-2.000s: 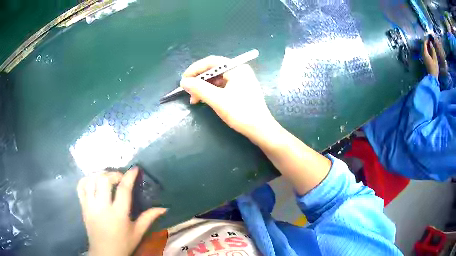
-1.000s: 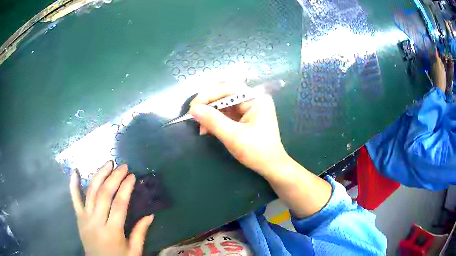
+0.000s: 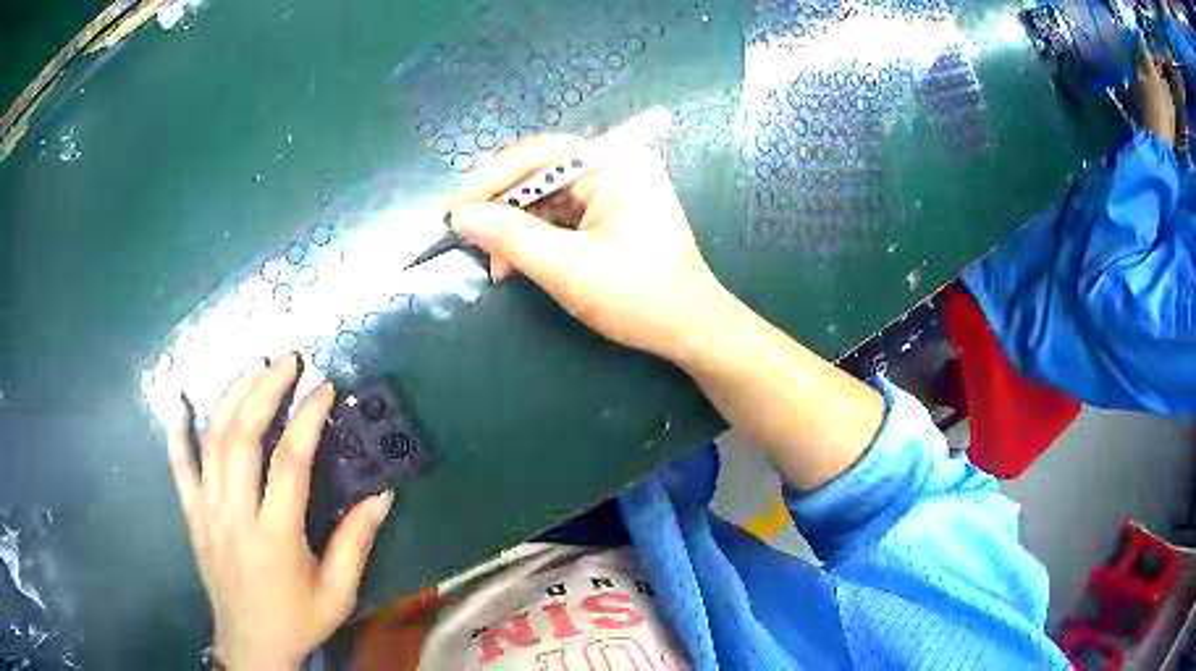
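My right hand (image 3: 590, 249) holds slim silver tweezers (image 3: 544, 182) like a pen. Their dark tip points down-left over the glare on a clear liner sheet (image 3: 223, 328) with small dark-outlined rings. Whether the tip holds a ring cannot be told. My left hand (image 3: 262, 505) lies spread, palm down, its fingertips at the liner's near edge. A black square part (image 3: 377, 440) with several round openings lies between my left index finger and thumb, partly under the hand. The hand rests on it and the liner, without a visible grip.
More clear ring sheets lie beyond my right hand (image 3: 551, 79) and at the right (image 3: 813, 144). A person in a blue sleeve (image 3: 1115, 275) is at the right, near red stools (image 3: 1010, 393). Wrinkled shiny film (image 3: 24, 564) is at far left, a yellowish strip (image 3: 66, 66) at the far edge.
The black part, dark and blurred before, now shows its openings. My left hand has moved slightly up and left in view. The tweezers moved right and down, then back up-left, with the view shifting too.
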